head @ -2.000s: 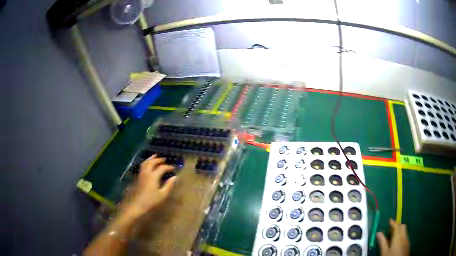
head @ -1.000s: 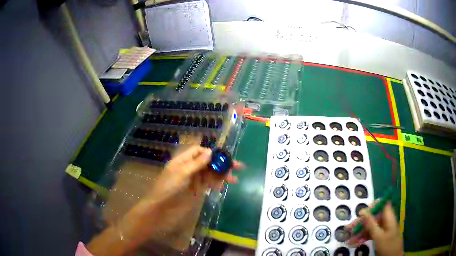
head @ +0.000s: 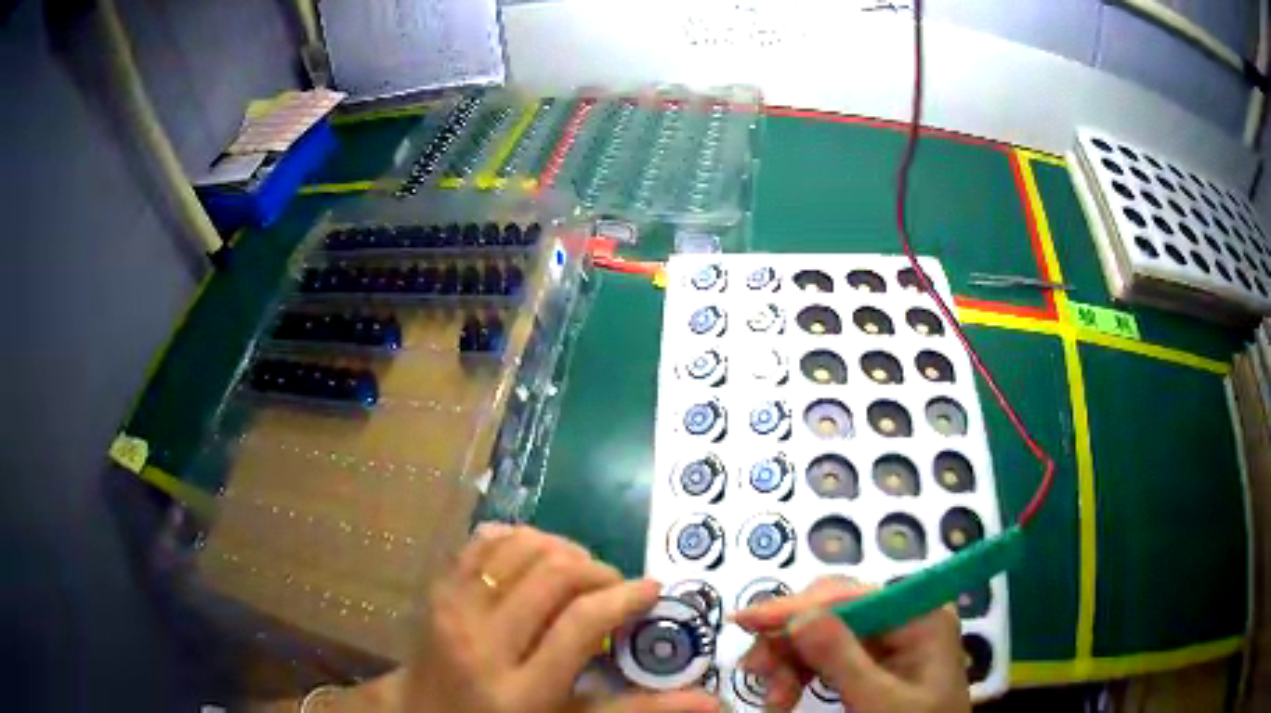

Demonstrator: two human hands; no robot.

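Note:
My left hand (head: pixel 523 627) holds a speaker driver (head: pixel 662 646) at the bottom centre, its ringed face with a blue-grey centre turned toward me. My right hand (head: pixel 871 662) holds the green test probe pen (head: pixel 931 582), its tip end close to the driver's right edge; whether it touches I cannot tell. Both hands are over the lower part of the white foam tray (head: pixel 669 376). The tray's two left columns hold ringed drivers; the visible upper holes to the right are dark and empty. The clear blister tray (head: pixel 523 404) at the left has dark units in rows.
Rear blister trays (head: pixel 641 153) lie at the back. A blue bin (head: pixel 272 181) with papers is back left. Stacked foam trays (head: pixel 1185 230) are back right. Tweezers (head: pixel 1020 281) lie right of the foam tray. The dark red probe lead (head: pixel 906 195) hangs across the tray to the pen.
My left hand has taken a driver from the blister tray and brought it to the foam tray, turning its ringed face up. My right hand has picked up the pen and moved it beside the driver.

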